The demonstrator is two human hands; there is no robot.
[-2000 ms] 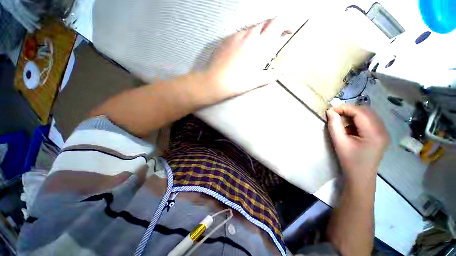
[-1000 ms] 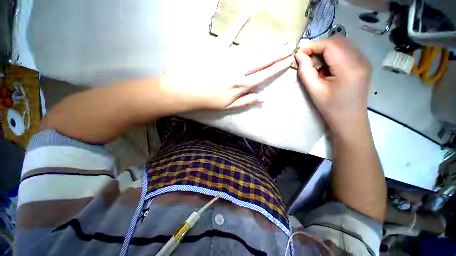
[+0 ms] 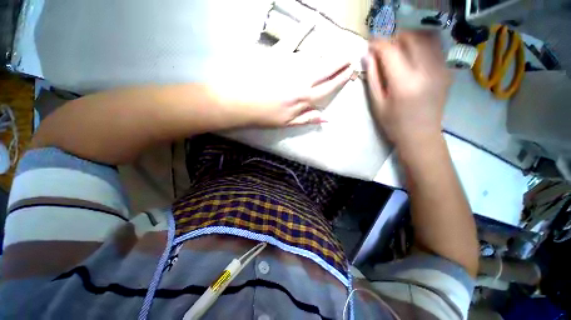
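Note:
A garment panel (image 3: 341,140), whitish under glare, lies on the table and reaches its front edge. A short dark slit line and a dark-edged corner show near its top. My left hand (image 3: 285,103) lies flat on the panel, fingers spread and pointing right, partly washed out by glare. My right hand (image 3: 407,81) is blurred, at the panel's right side near the machine plate (image 3: 382,20); its fingertips look drawn together, and whether they hold anything cannot be told. A small brownish bit shows between the two hands.
Scissors with yellow-orange loops (image 3: 499,62) lie right of my right hand, beside a white ribbed knob (image 3: 462,55). Khaki bundles (image 3: 514,270) are at the lower right. A checked apron (image 3: 263,203) covers my lap below the table edge.
My left hand has moved off the long dark line and down the panel. My right hand has shifted from the panel's edge up towards the machine plate. The camera view has also shifted.

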